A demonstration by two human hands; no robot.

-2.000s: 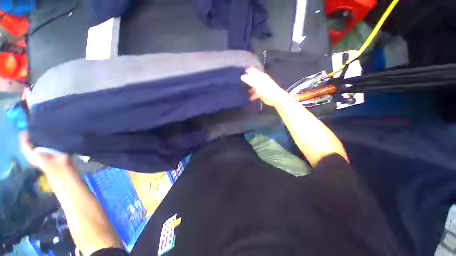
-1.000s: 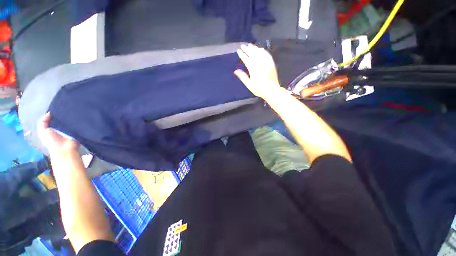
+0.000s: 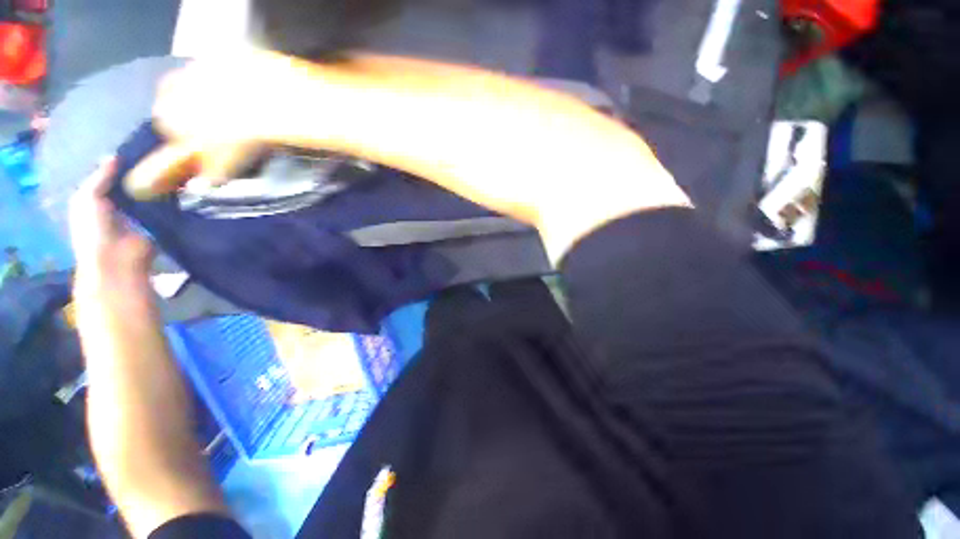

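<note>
The navy garment (image 3: 284, 253) lies along the grey padded board (image 3: 95, 116), with a strip of grey padding showing between its folds. The silver steam iron (image 3: 268, 190) is on the cloth near the board's left end. My right hand (image 3: 216, 116) reaches across to the left over the iron and covers its handle. The fingertips are close to the garment's left edge. My left hand (image 3: 111, 226) grips the garment's left edge. My right hand and forearm are blurred and overexposed, and hide part of the board and cloth.
The dark pad (image 3: 684, 142) is at the board's right end, beside a white metal piece (image 3: 795, 174). A white strip (image 3: 718, 37) lies on the dark tabletop. A blue crate (image 3: 253, 395) is below the board. Red items are at the upper left and upper right.
My right hand has moved from the garment's right end to its left end. The iron has left the dark pad and is now under that hand. My left hand remains at the left edge.
</note>
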